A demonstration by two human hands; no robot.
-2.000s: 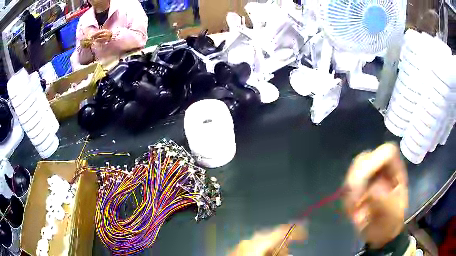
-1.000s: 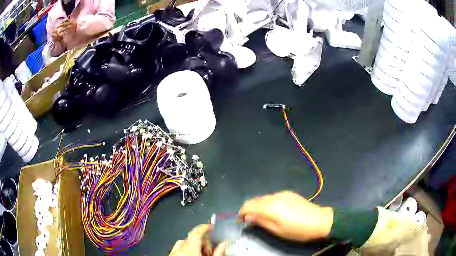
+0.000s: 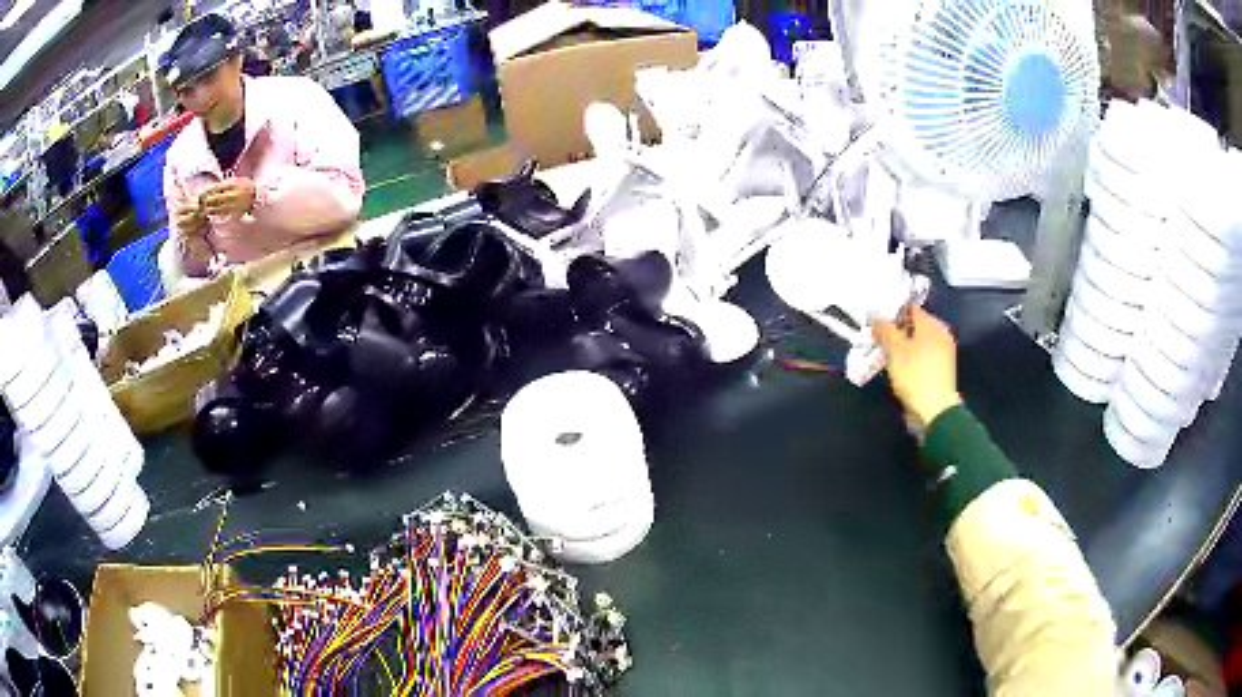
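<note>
My right hand [image 3: 919, 357] is stretched forward to the front of the white pile, with its fingers closed on the edge of a white bracket [image 3: 885, 302]. The fingers partly cover the bracket. A short coloured wire [image 3: 806, 365] lies just left of it, against the table. My left hand is out of the picture. A large looped bundle of multicolour wire harnesses [image 3: 456, 613] lies at the lower left, cut off by the bottom edge. A stack of round white covers [image 3: 579, 463] stands in the middle of the dark table [image 3: 804, 545].
Black shells [image 3: 395, 334] are heaped at the centre left. A carton with small white rings [image 3: 109, 626] is at the lower left. White ribbed stacks stand at both sides. A desk fan [image 3: 1022, 95] is at the back right. A person in pink [image 3: 293, 157] sits across the table.
My right hand has moved from the near side of the table to the white pile at the back. My left hand has left the picture. The single harness lying at mid-table no longer shows there.
</note>
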